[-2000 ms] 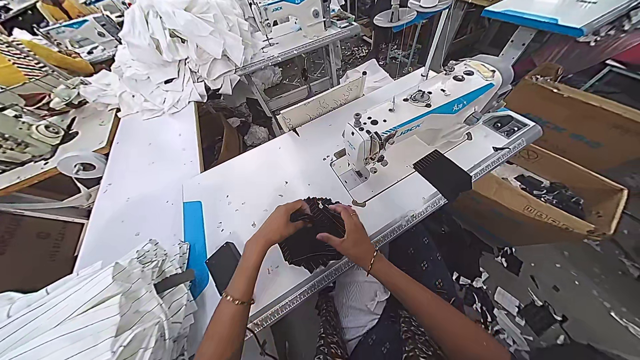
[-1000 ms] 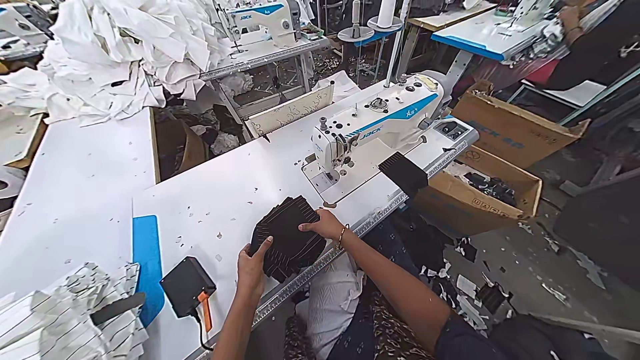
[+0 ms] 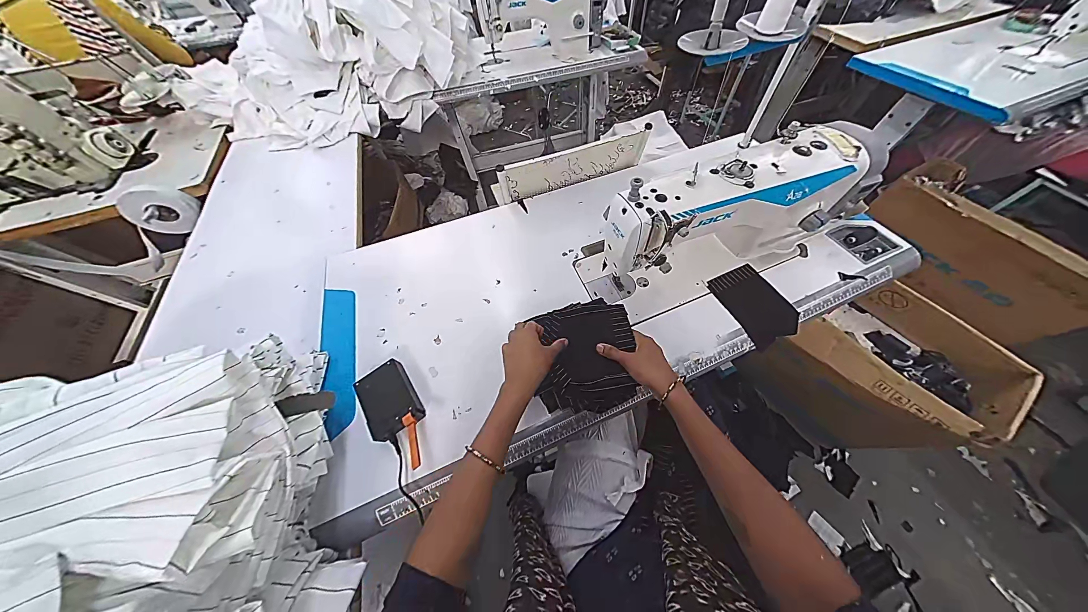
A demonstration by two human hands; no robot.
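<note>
A stack of black pinstriped fabric pieces (image 3: pixel 588 353) lies at the front edge of the white sewing table. My left hand (image 3: pixel 531 355) grips its left side, thumb on top. On its right side my right hand (image 3: pixel 639 361) holds it the same way, with the thumb pressed on the top piece. Just behind and to the right stands a Jack sewing machine (image 3: pixel 739 200), its needle area close to the stack. Another black striped piece (image 3: pixel 753 304) lies right of my right hand, partly over the table's front edge.
A black box-shaped device (image 3: pixel 388 399) with an orange tab and a cable sits at left. White striped fabric (image 3: pixel 127 476) is heaped at lower left, white cloth pieces (image 3: pixel 314 68) at the back. Right of the table is a cardboard box (image 3: pixel 926 374) with scraps; thread cones (image 3: pixel 774 17) stand behind.
Both hands have moved the black stack rightward along the table, closer to the machine, since one second ago. The black device shows fully now, where my left arm partly covered it two seconds ago.
</note>
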